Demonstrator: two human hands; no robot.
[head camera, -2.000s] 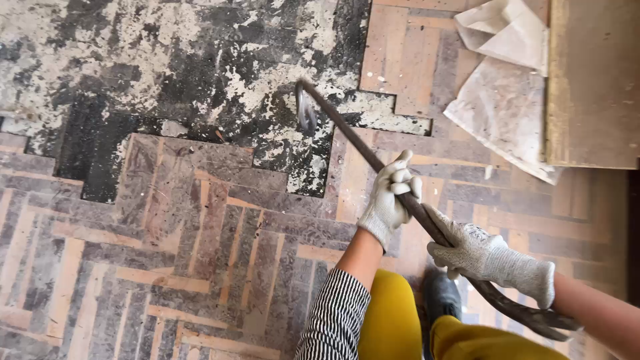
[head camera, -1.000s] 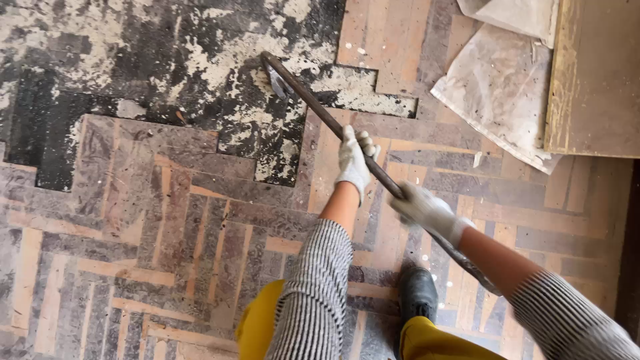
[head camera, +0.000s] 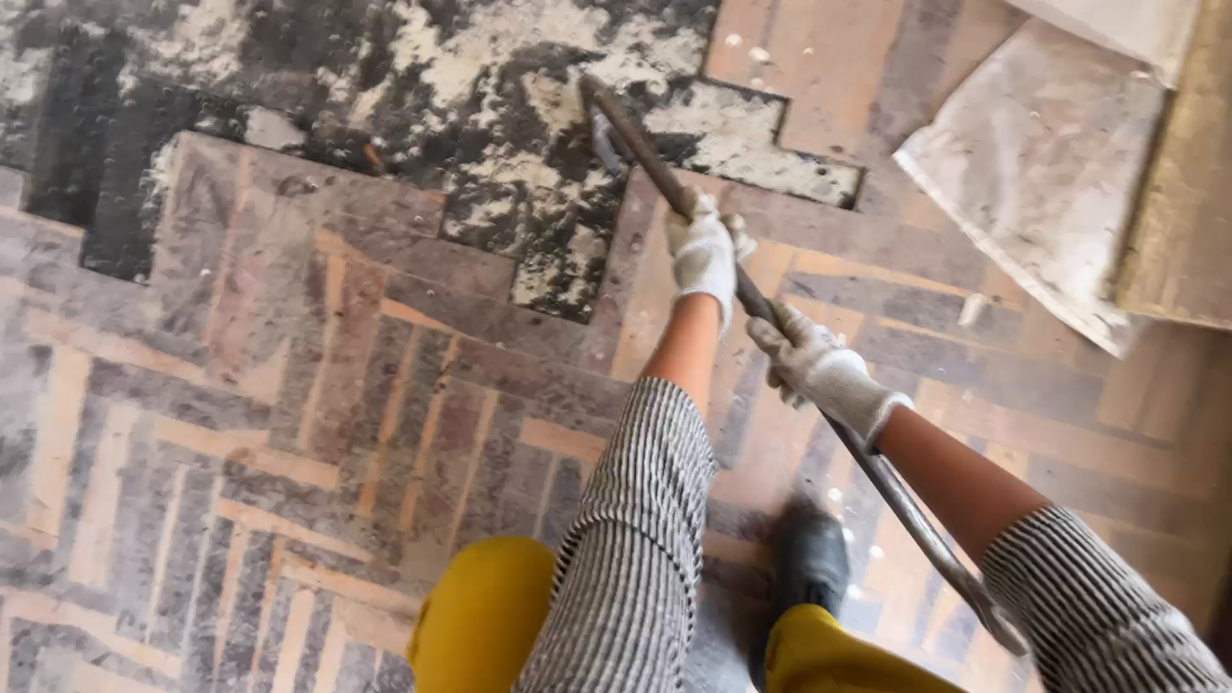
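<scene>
Both my hands, in pale knitted work gloves, grip a long dark metal pry bar (head camera: 756, 301) that slants from upper left to lower right. My left hand (head camera: 705, 248) holds it nearer the hooked end, and my right hand (head camera: 826, 364) is closed around it farther down. The hooked end (head camera: 608, 125) is over the patch of exposed black and whitish subfloor (head camera: 539, 164), close to the stepped edge of the wooden parquet (head camera: 472, 375); whether it touches is not clear. The bar's other end reaches down beside my right sleeve.
Crumpled translucent sheeting (head camera: 1039, 183) lies on the parquet at upper right, beside a flat yellowish-brown board (head camera: 1189, 202). A small pale scrap (head camera: 972, 309) is on the floor near it. My dark boot (head camera: 810, 556) stands on the parquet below my hands.
Two seconds ago my right hand was farther down the bar, near its lower bend; it now grips closer to my left hand. Both forearms reach farther forward.
</scene>
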